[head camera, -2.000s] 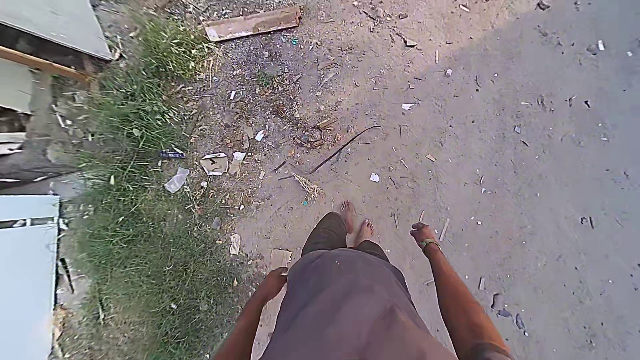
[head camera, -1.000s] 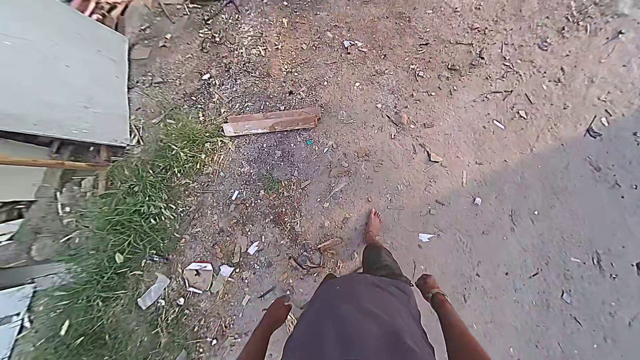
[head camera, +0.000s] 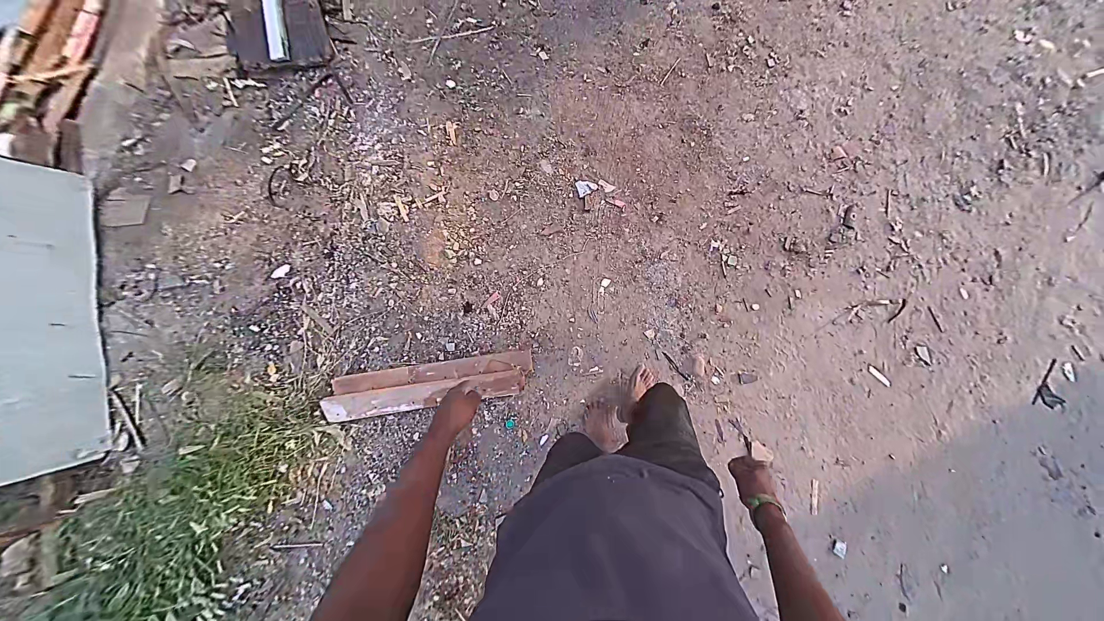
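Observation:
Below me, my left hand (head camera: 457, 409) hangs over the right part of two weathered wooden planks (head camera: 379, 401) lying side by side on the ground; whether it touches them I cannot tell. Its fingers are bunched and blurred. My right hand (head camera: 752, 476), with a green band at the wrist, hangs beside my right leg, its fingers curled. A small tan piece (head camera: 761, 451) shows at its fingertips; I cannot tell if it is held or lies on the ground behind. My bare feet (head camera: 640, 381) show between the hands, one blurred.
Dirt ground (head camera: 776, 345) is strewn with wood chips, twigs and litter. On the left lie a pale flat panel (head camera: 52, 319), grass (head camera: 164, 535) and a pile of wood pieces (head camera: 65, 69). A dark board (head camera: 306, 34) with a white strip lies at the top left.
The view has moved forward over the ground as I walk. The planks, ahead of me before, are now beside my left hand, and the grass patch has slid down the view.

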